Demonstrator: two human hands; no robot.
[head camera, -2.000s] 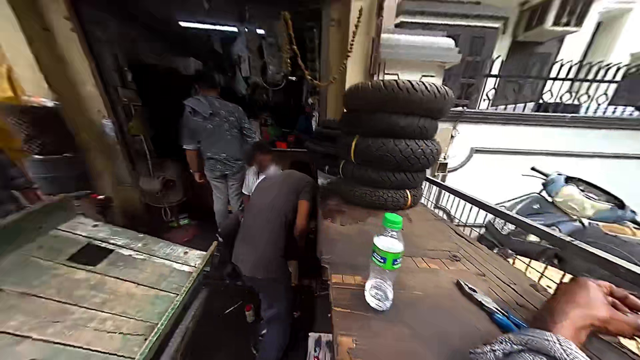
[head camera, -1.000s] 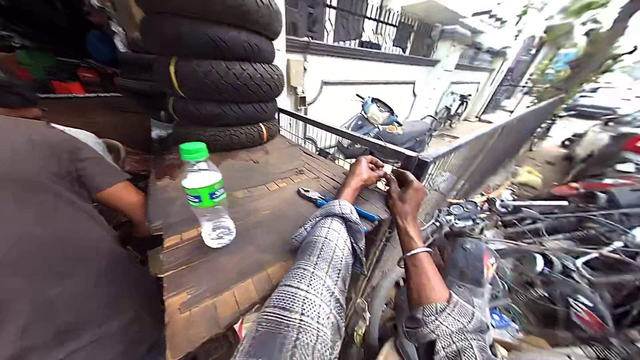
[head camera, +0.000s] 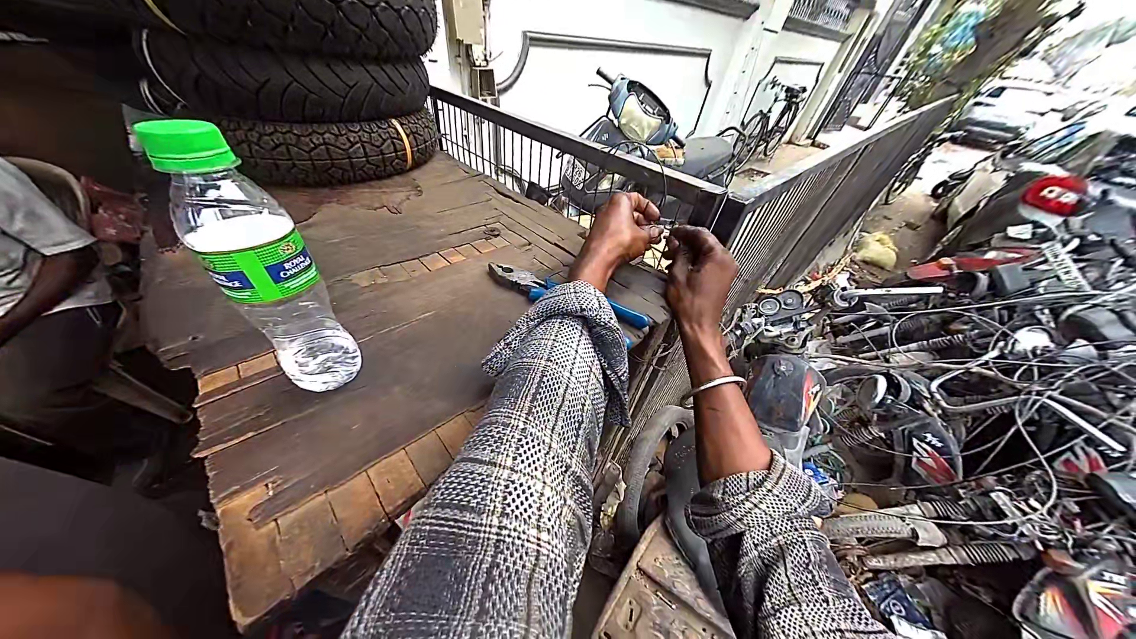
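My left hand (head camera: 621, 229) and my right hand (head camera: 699, 271) are raised close together over the far right corner of a worn wooden tabletop (head camera: 399, 328). Fingertips of both hands pinch something small and thin, perhaps wire; it is too small to name. Under my left forearm lies a pair of pliers (head camera: 524, 282) with blue handles, partly hidden by the sleeve. A clear plastic bottle (head camera: 266, 275) with a green cap stands at the left of the tabletop. Behind it rises a stack of black motorcycle tyres (head camera: 337, 146).
A metal railing (head camera: 577, 146) runs behind the tabletop and along its right, with a parked scooter (head camera: 643, 115) beyond. Motorcycle parts and cables (head camera: 958, 382) are heaped at the right. Parts of people show at the left, one in a grey shirt (head camera: 40, 231).
The view has swung far to the right. Two seconds ago one hand showed near the pliers; one second ago both hands were together, as now.
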